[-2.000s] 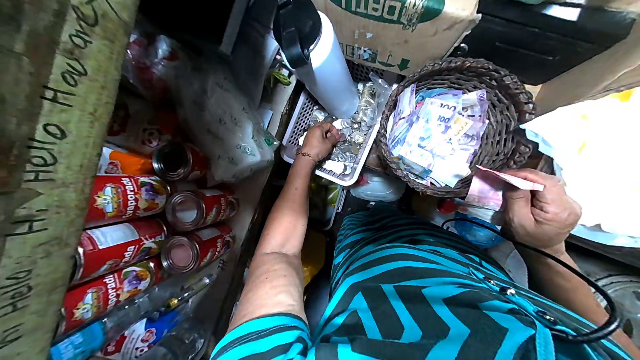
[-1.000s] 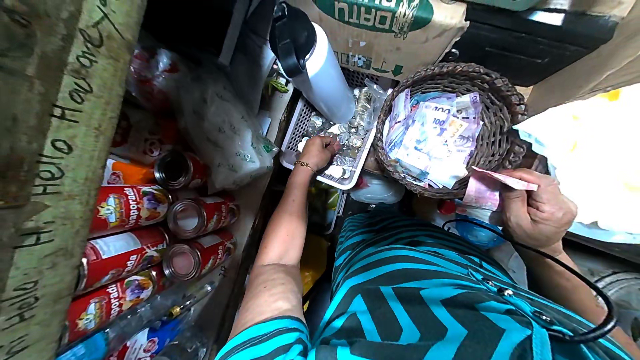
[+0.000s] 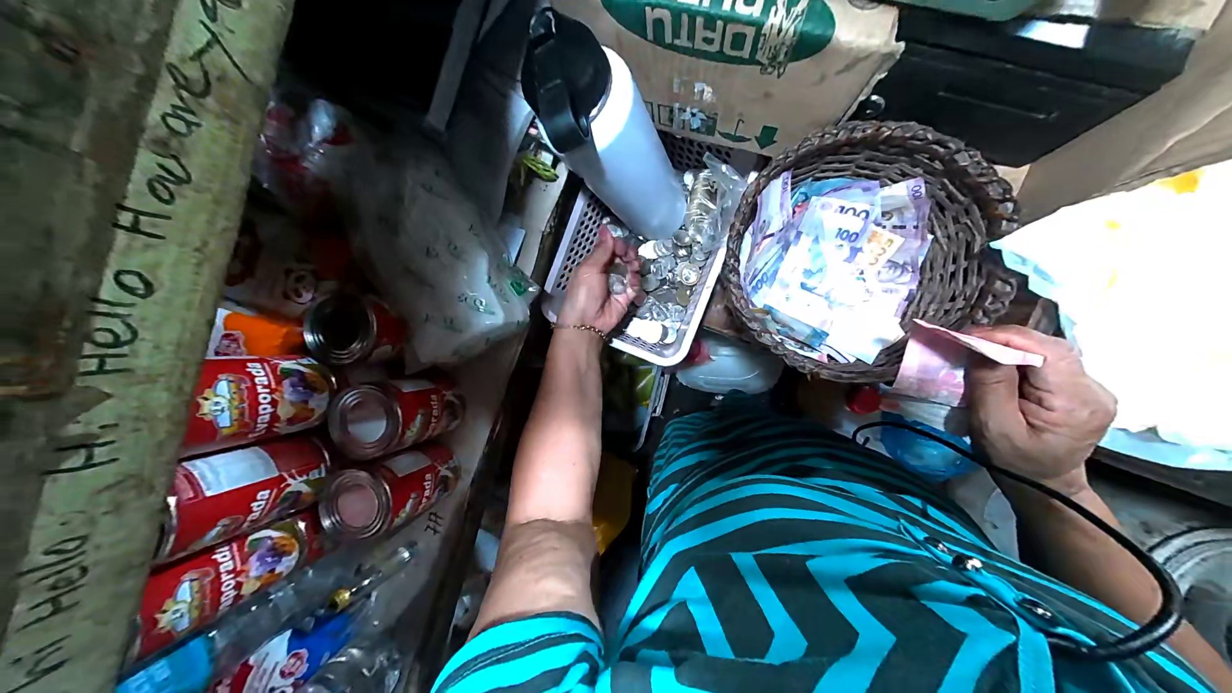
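Note:
My left hand [image 3: 602, 284], with a thin bracelet at the wrist, is palm up over the left side of a white plastic basket [image 3: 687, 339], its fingers curled around some coins [image 3: 617, 283]. Many loose coins [image 3: 674, 268] and a clear plastic bag with a stack of coins [image 3: 705, 207] lie in that basket. My right hand [image 3: 1039, 404] pinches a folded pink banknote [image 3: 936, 371] beside the near right rim of a brown wicker basket [image 3: 962, 207]. Purple, blue and orange banknotes [image 3: 833, 255] lie loosely piled in the wicker basket.
A white tumbler [image 3: 630, 144] with a black lid stands in the plastic basket's far part. Behind is a cardboard box [image 3: 722, 58]. Red cans [image 3: 255, 399] and plastic bottles [image 3: 361, 577] lie on the left shelf. A black cable [image 3: 1088, 510] crosses my right forearm.
My left hand has turned from reaching down into the coins to palm up, with coins in it. My right hand still holds the pink banknote in about the same place.

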